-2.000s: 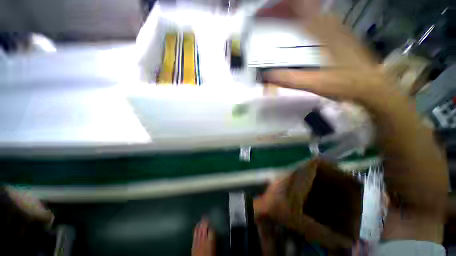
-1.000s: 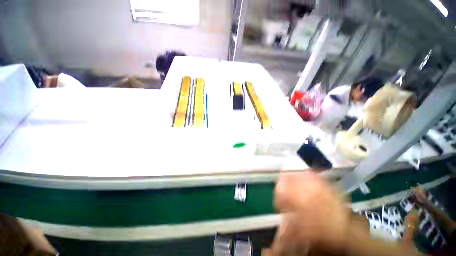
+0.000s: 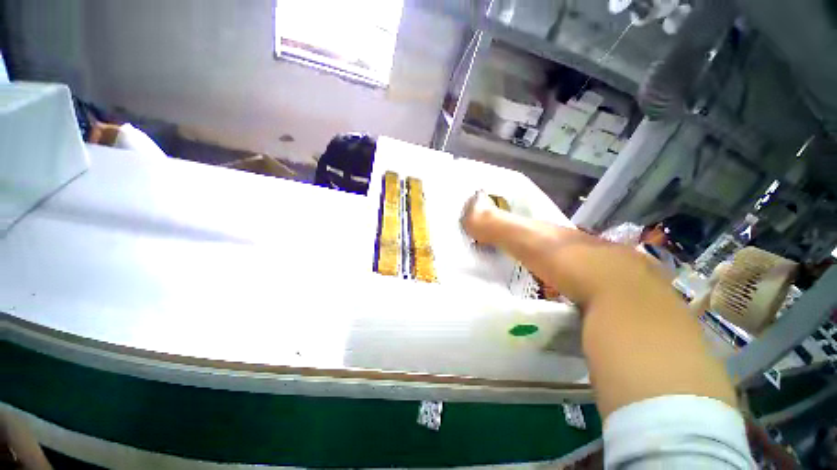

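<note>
My right hand (image 3: 481, 218) reaches from the lower right across the white table, the forearm bare above a white sleeve cuff. Its fingers are down at a short yellow-topped row (image 3: 499, 203), likely stacked LCD screens with flex tails. The fingertips are small and blurred, so a grip cannot be told. Two long yellow rows with dark and white edges (image 3: 390, 225) lie side by side to the left of the hand. My left hand is out of the picture.
A white table edge (image 3: 220, 364) runs before the green conveyor (image 3: 229, 422), which carries small white-and-dark pieces (image 3: 429, 414). A translucent tray with a green oval (image 3: 523, 330) lies near the edge. A beige round fan (image 3: 753, 286), grey post and people are at right.
My right hand has moved from low in front, over the conveyor, up and forward to the rows on the table. The view has shifted, and the dark block near the table edge no longer shows.
</note>
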